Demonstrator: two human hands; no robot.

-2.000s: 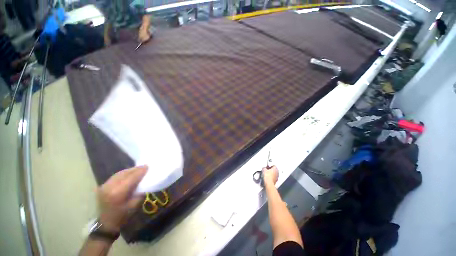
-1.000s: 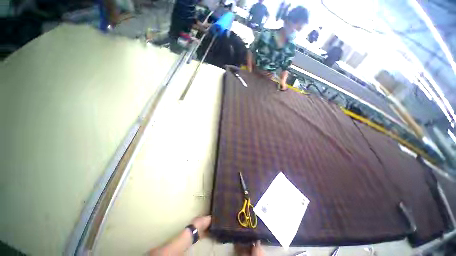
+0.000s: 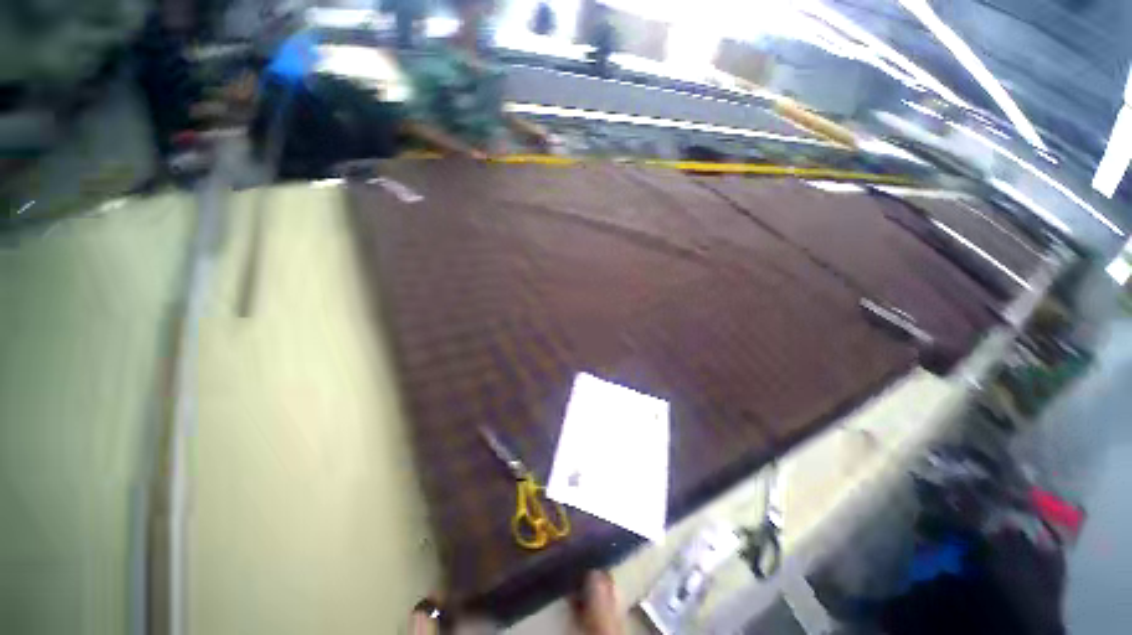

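The stack of brown checked cloth (image 3: 646, 285) lies on the table, blurred by motion. My left hand (image 3: 426, 618) shows only as a small part at the bottom edge, by the stack's near left corner. My right hand (image 3: 600, 605) is cut off by the bottom edge and touches or nearly touches the stack's near edge. Whether either hand grips cloth is unclear. Yellow-handled scissors (image 3: 534, 514) and a white paper sheet (image 3: 611, 457) lie on the cloth near this edge. Dark-handled shears (image 3: 762, 548) lie on the table strip at the right.
A metal weight (image 3: 896, 323) sits on the stack's right side. A long rail (image 3: 168, 471) crosses the pale table at left, with a thin rod (image 3: 253, 254) beside it. A blurred person (image 3: 457, 99) stands at the far edge. Dark fabric scraps (image 3: 981, 546) lie on the floor at right.
The paper has left my left hand and lies flat on the cloth. My right hand has let go of the dark-handled shears. Both hands are now at the stack's near edge; the view has turned.
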